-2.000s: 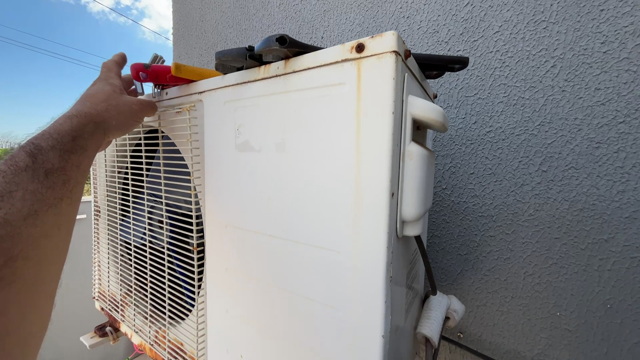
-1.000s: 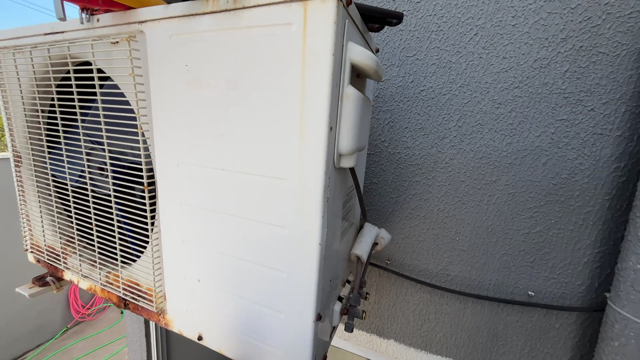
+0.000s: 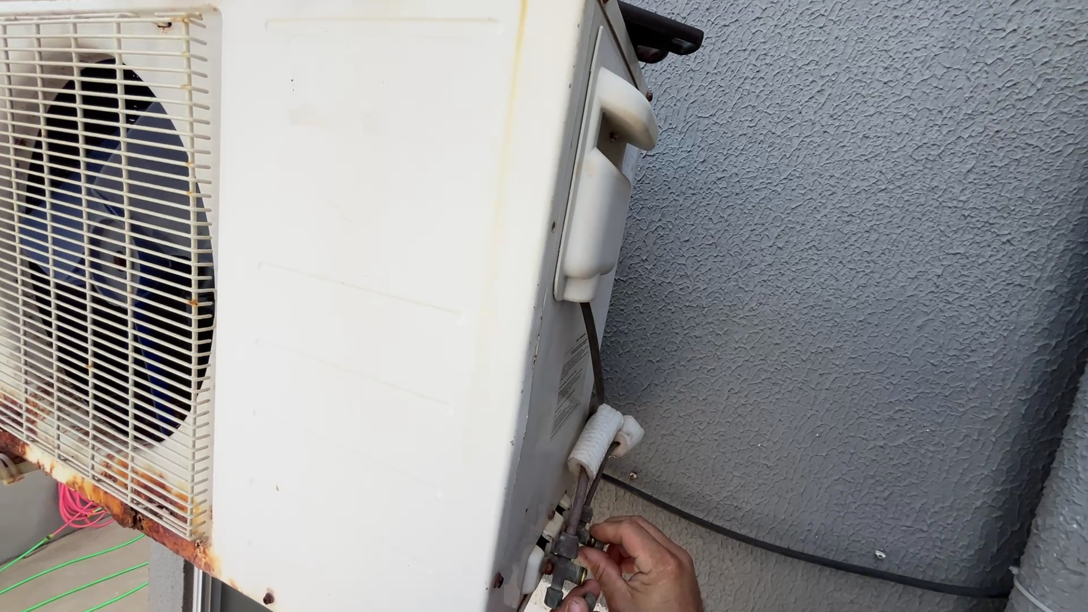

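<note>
A white air-conditioner outdoor unit (image 3: 365, 280) with a rusty lower edge fills the left and middle. Low on its side panel, the fingers of my right hand (image 3: 633, 565) are closed around the service valve fittings (image 3: 565, 557). Above them, white foam pipe insulation (image 3: 595, 439) surrounds part of the thin pipes. A dark cable (image 3: 592, 348) runs up from there to the white plastic side cover (image 3: 599, 204). Behind the fan grille (image 3: 110, 255) a dark blue fan is visible. My left hand is out of view.
The grey textured wall (image 3: 850, 297) stands close behind the unit, with a black cable (image 3: 799, 548) along it. A black object (image 3: 661, 32) juts out at the unit's top rear. Pink and green hoses (image 3: 81, 508) lie at the lower left, and a grey pipe (image 3: 1054, 510) stands at the right.
The view has moved down and toward the unit's side. The left hand, seen at the tools on top two seconds ago, is gone from view. My right hand has appeared at the valve fittings.
</note>
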